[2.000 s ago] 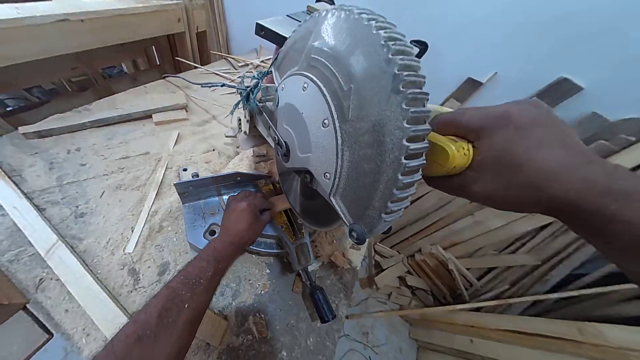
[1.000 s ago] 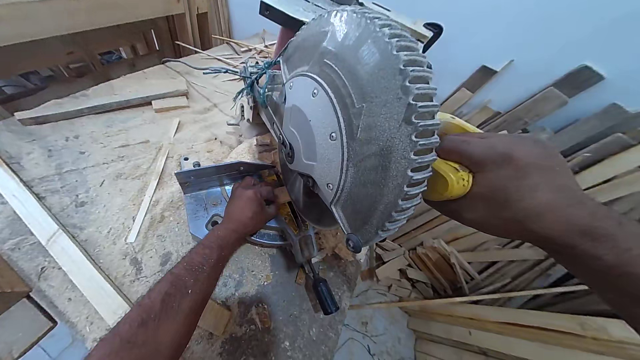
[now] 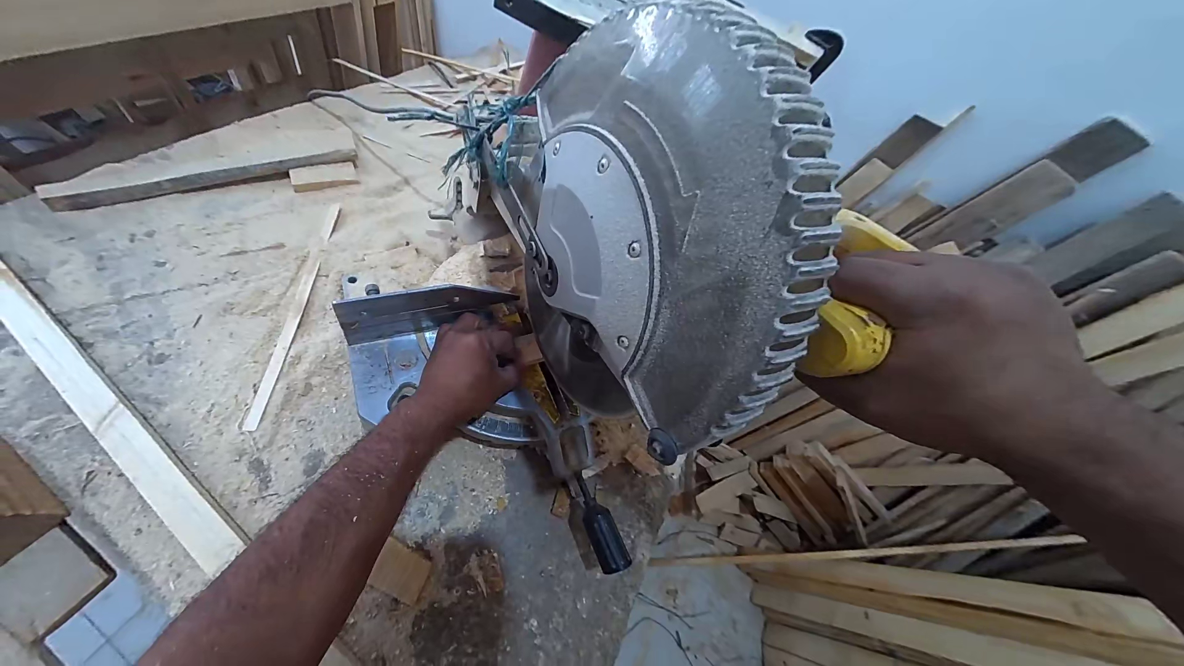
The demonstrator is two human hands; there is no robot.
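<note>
My right hand (image 3: 943,351) is closed round the yellow handle (image 3: 846,338) of a miter saw, whose grey metal blade guard (image 3: 712,222) fills the middle of the view. Below it the circular blade (image 3: 587,370) is lowered close to the saw table's slot. On the metal saw table (image 3: 375,375), my left hand (image 3: 467,365) grips a small wood piece (image 3: 527,350) near the blade, by the fence (image 3: 416,310). The fingers hide most of that piece. Teal cord (image 3: 495,134) is tied at the back of the saw.
A black-handled table lever (image 3: 606,541) juts toward me. Long boards (image 3: 971,601) and offcuts (image 3: 814,490) are piled at the right, with more planks leaning on the wall. Sawdust, a thin strip (image 3: 291,324) and a long pale board (image 3: 111,416) lie on the floor at left.
</note>
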